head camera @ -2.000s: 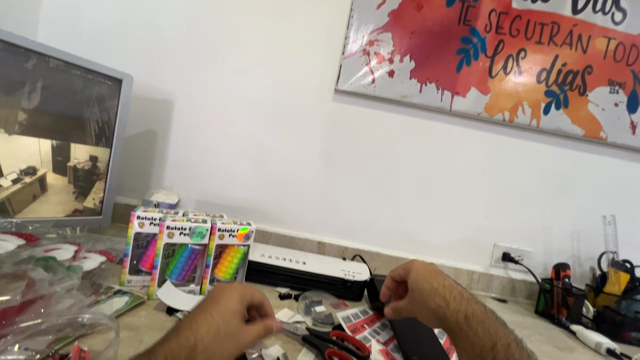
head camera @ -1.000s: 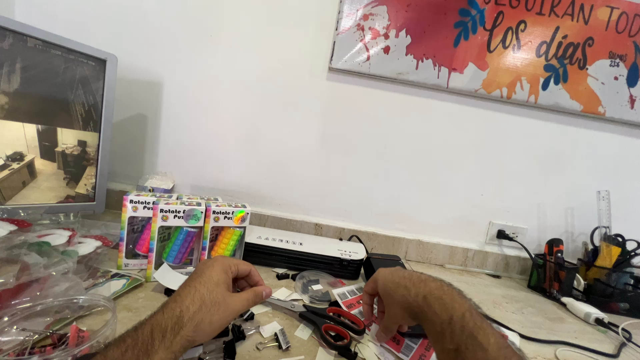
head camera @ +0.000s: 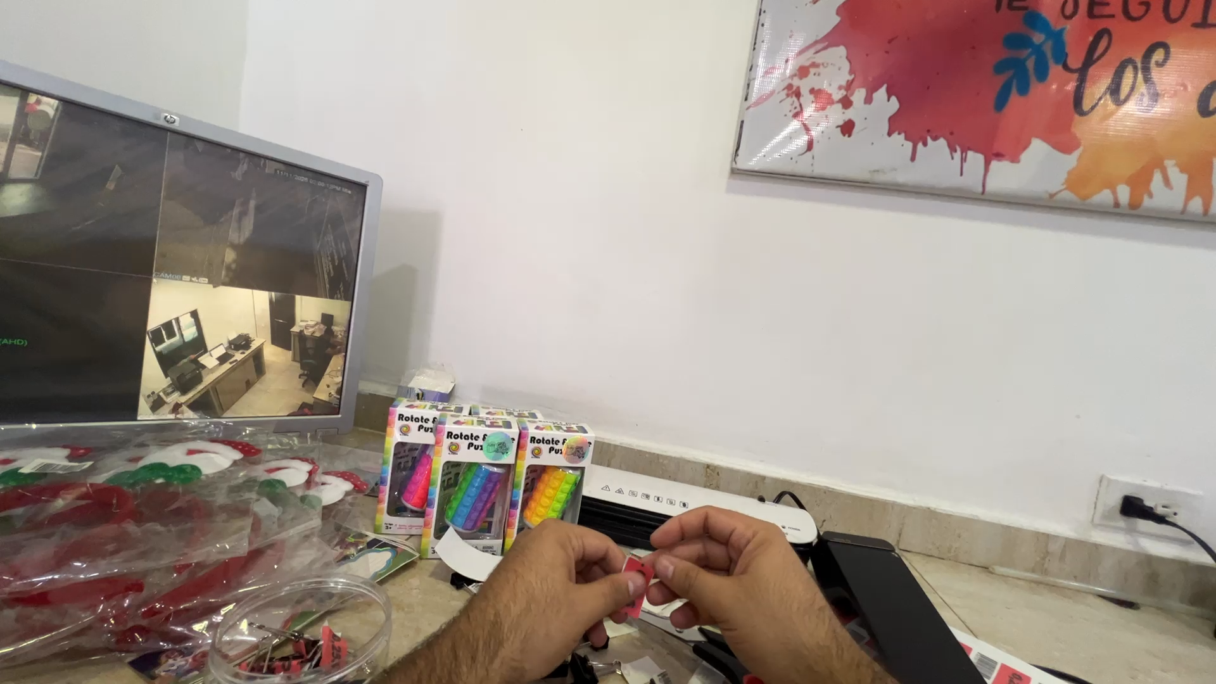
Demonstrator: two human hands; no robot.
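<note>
A small red printed tag (head camera: 636,581) is pinched between the thumb and fingers of my left hand (head camera: 560,594). My right hand (head camera: 727,579) meets it from the right, its thumb and fingertips at the tag's edge; whether they grip it is hard to tell. Below the hands, partly hidden, lie small paper pieces (head camera: 646,671), binder clips (head camera: 584,668) and the dark handles of scissors (head camera: 722,655). Boxed rotating puzzles (head camera: 475,484) stand just behind my left hand. Behind both hands is a white and black laminator-like machine (head camera: 703,496).
Plastic-bagged red, white and green items (head camera: 171,532) cover the left side, below a monitor (head camera: 366,285). A round clear container (head camera: 380,608) holds clips and red tags. A long black device (head camera: 883,598) lies at right, beside printed label sheets (head camera: 993,662). A plugged cable (head camera: 1154,510) hangs from the wall outlet.
My hands, apart in the earlier frames, have come together around the small red tag. The view has shifted left.
</note>
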